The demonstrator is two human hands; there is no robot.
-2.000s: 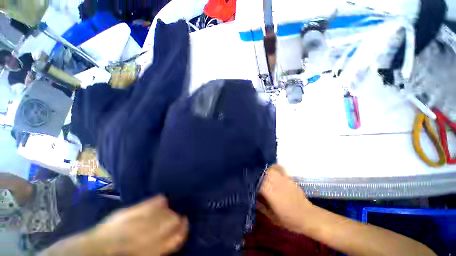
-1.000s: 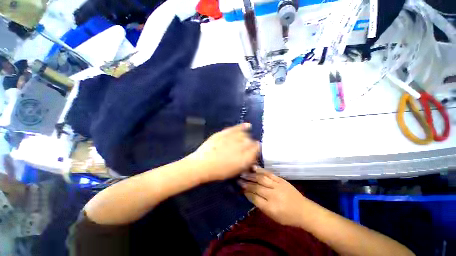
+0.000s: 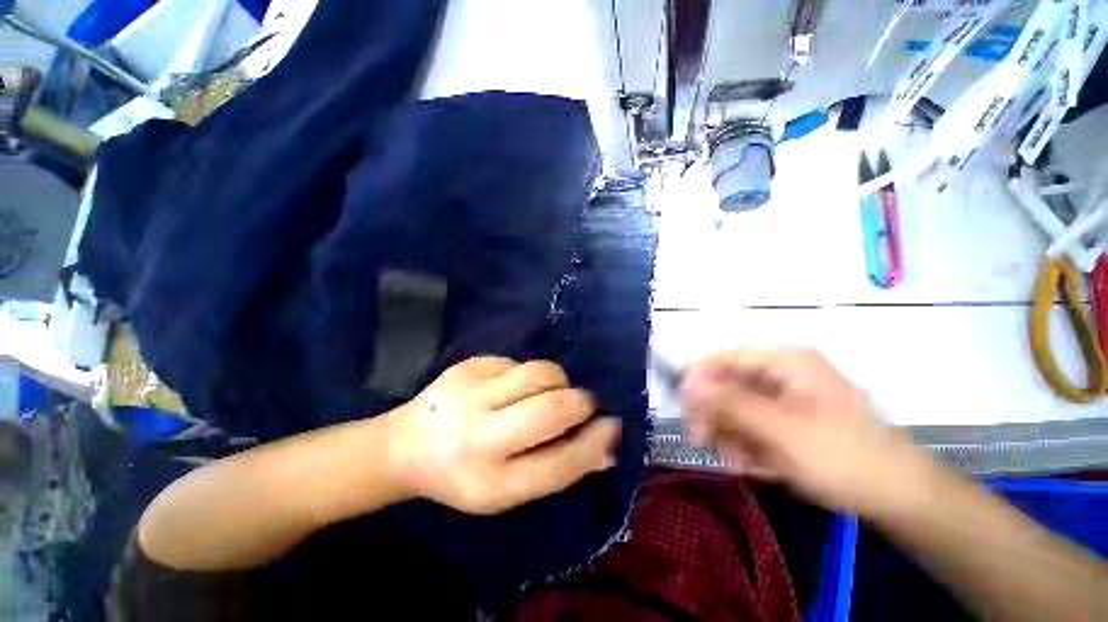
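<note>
A navy garment [image 3: 486, 231] spreads left of and under the sewing machine's needle area [image 3: 650, 152], its pale-stitched edge running down towards the lap. A dark rectangular label [image 3: 411, 328] lies on it. My left hand [image 3: 504, 431] is on the cloth near that edge, fingers curled and bunched on the fabric, fingertips partly hidden. My right hand [image 3: 778, 419] is blurred, just right of the garment's edge over the table; a small dark piece [image 3: 668, 371] shows at its fingertips.
A grey knurled knob [image 3: 741, 168] stands right of the needle. Pink and blue snips [image 3: 881, 231] lie further right, then shears with a yellow handle [image 3: 1060, 328]. White printed label strips [image 3: 1033, 85] hang at upper right. A blue crate [image 3: 838, 559] is below the table edge.
My right hand has left the garment's edge and moved up and right. My left hand has moved left and down on the cloth. The view is closer to the machine.
</note>
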